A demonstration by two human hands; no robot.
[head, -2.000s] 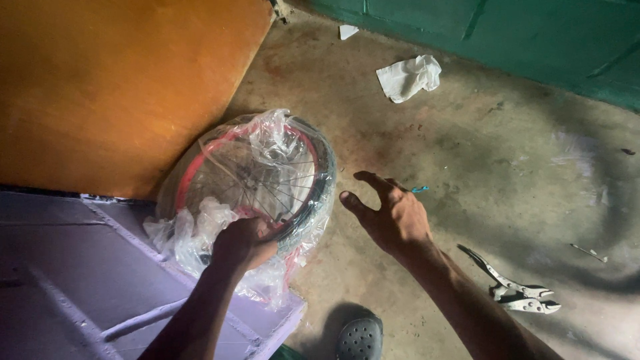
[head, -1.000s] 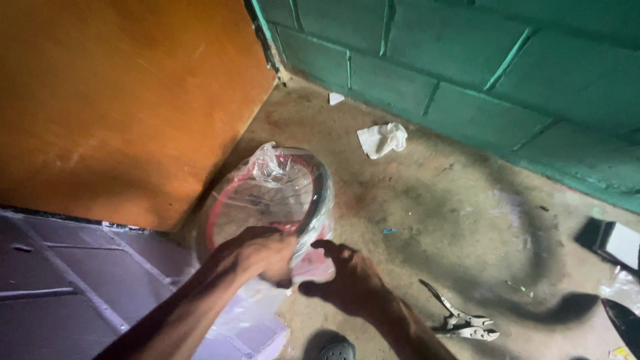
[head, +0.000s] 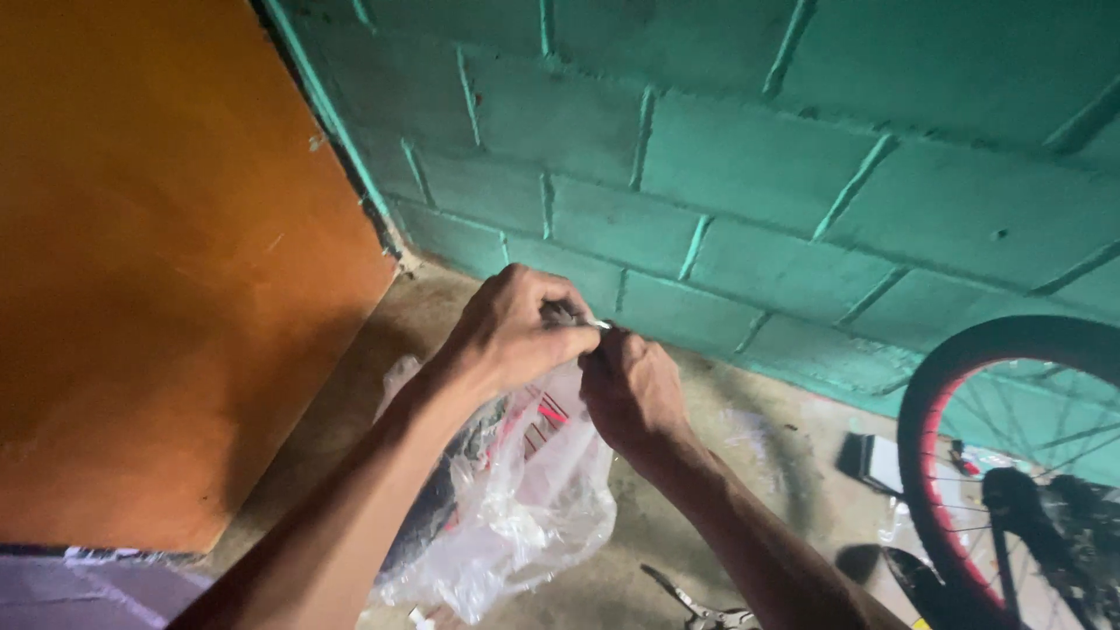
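My left hand [head: 525,328] and my right hand [head: 632,385] meet at the middle of the view, both closed on gathered clear plastic at the top of a bag; a small pale bit shows between the fingertips. Below them hangs or stands the clear plastic bag [head: 534,516], crumpled around a bicycle wheel with a red rim [head: 553,411] and dark tire. My forearms and the plastic hide much of the wheel. Whether its lower edge touches the floor cannot be told.
Locking pliers [head: 700,610] lie on the concrete floor. At right stands another bicycle wheel [head: 919,437] with a black tire and red rim, near a dark-and-white box [head: 879,464]. A green block wall [head: 744,157] rises ahead, an orange panel [head: 175,262] at left.
The wrapped wheel was held low beside the purple blocks; both hands are now together higher up, at the plastic's top. The view has swung toward the green wall, bringing the other wheel into sight.
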